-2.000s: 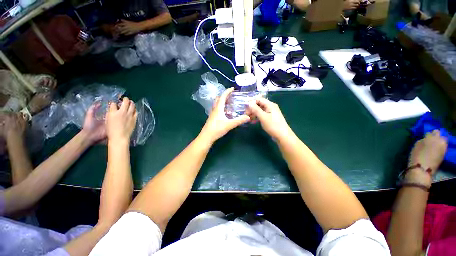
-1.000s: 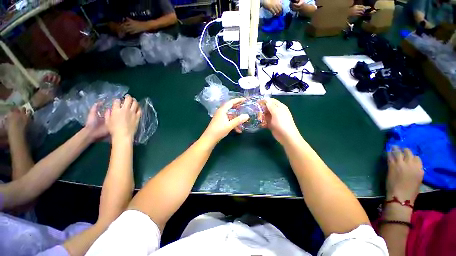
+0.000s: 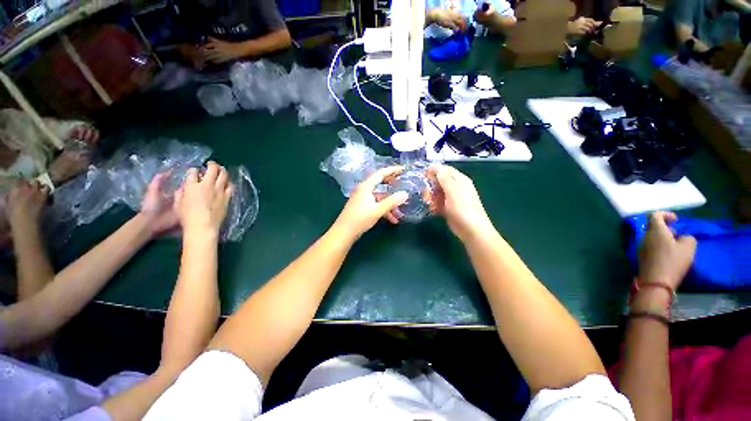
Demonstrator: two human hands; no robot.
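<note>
A clear round plastic part (image 3: 412, 197) is held above the green table between my two bare hands, its round face turned towards me. My left hand (image 3: 372, 200) grips its left side, with the thumb on the face. My right hand (image 3: 451, 197) grips its right side; some of its fingers are hidden behind the part. A crinkled clear plastic bag (image 3: 352, 163) lies just beyond and left of my left hand.
A white post (image 3: 407, 74) with sockets stands beyond my hands. White boards (image 3: 650, 196) with black adapters lie right. A left neighbour's hands (image 3: 191, 200) hold clear film; a right neighbour's hand (image 3: 665, 251) is on blue material (image 3: 720, 253). Clear bags (image 3: 280, 86) are heaped behind.
The part was tilted with my right fingers at its near side; now its round face shows and both hands hold its sides. The right neighbour's blue material was spread out and is now narrower.
</note>
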